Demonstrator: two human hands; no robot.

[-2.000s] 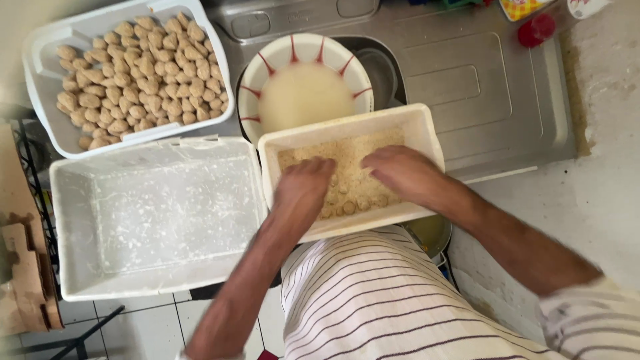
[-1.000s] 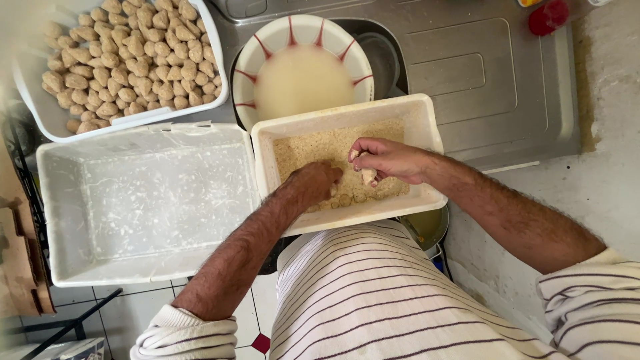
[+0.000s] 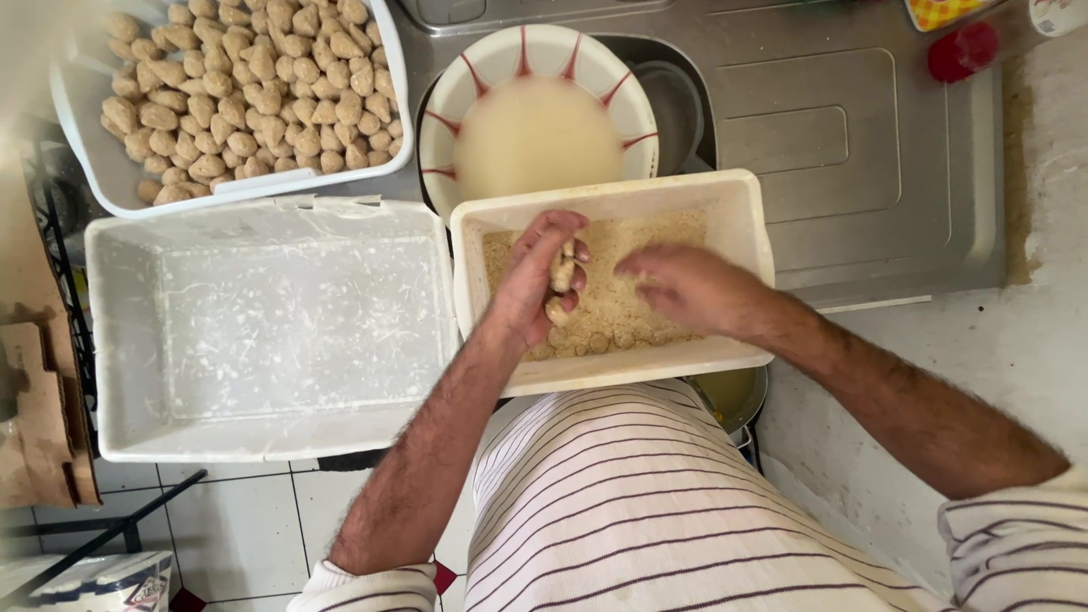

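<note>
A cream plastic tub (image 3: 748, 255) holds coarse breadcrumb-like coating (image 3: 616, 229), with several rounded coated pieces (image 3: 599, 342) along its near side. Over the tub's left part, my left hand (image 3: 544, 276) is turned on its side, its curled fingers around several small pale dough pieces (image 3: 561, 276). My right hand (image 3: 693, 289), blurred, hovers above the crumbs at the right with its fingers apart and nothing visible in them. Behind the tub stands a white bowl with red streaks (image 3: 442, 127), containing cloudy pale liquid (image 3: 540, 132).
A white tray (image 3: 404, 93) of many coated, teardrop-shaped pieces (image 3: 263, 93) lies at the upper left. Below it is a grey-white tub (image 3: 272, 438) with white smears. A steel sink drainboard (image 3: 816, 204) extends right, with a red object (image 3: 962, 53) at its far corner. A pot (image 3: 735, 391) sits below.
My left hand has risen from the crumbs and now has pieces in its fingers. My right hand, which held a pale piece one second ago, now shows nothing in it.
</note>
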